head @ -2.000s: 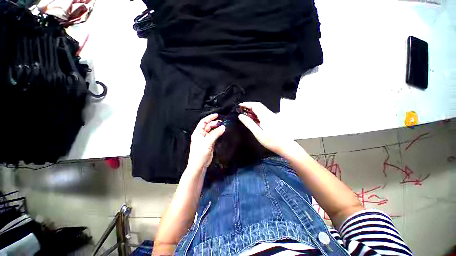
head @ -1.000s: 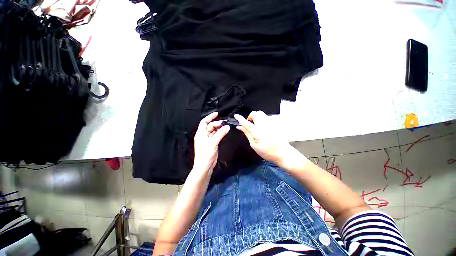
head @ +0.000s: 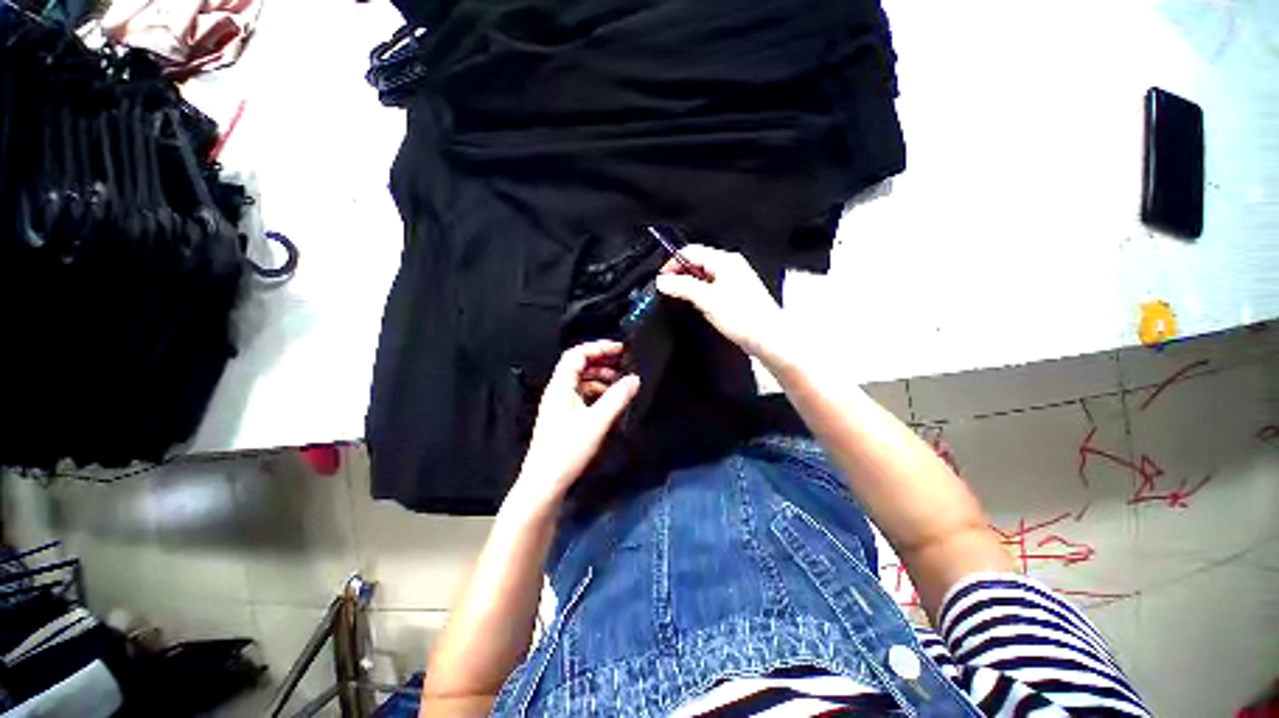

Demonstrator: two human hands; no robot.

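Observation:
A wide pile of black garments [head: 645,154] lies before me and hangs over the table's near edge. My left hand [head: 589,400] pinches the black cloth near the near edge. My right hand [head: 718,292] is above and to the right, its fingers closed on a thin dark pointed tool [head: 665,243], perhaps small snips; its tip points up and left. A small bluish glinting patch [head: 640,306] shows on the cloth between my hands. A needle or thread cannot be made out.
Black garments on hangers [head: 112,281] are heaped at the left. More hanger hooks [head: 397,65] show at the pile's upper left. A black phone [head: 1173,163] and a yellow-orange item [head: 1156,323] lie on the white table [head: 996,211] at the right.
My right hand has moved up and away from my left hand, and the pointed tool now shows in it. My left hand has moved slightly down, still on the cloth.

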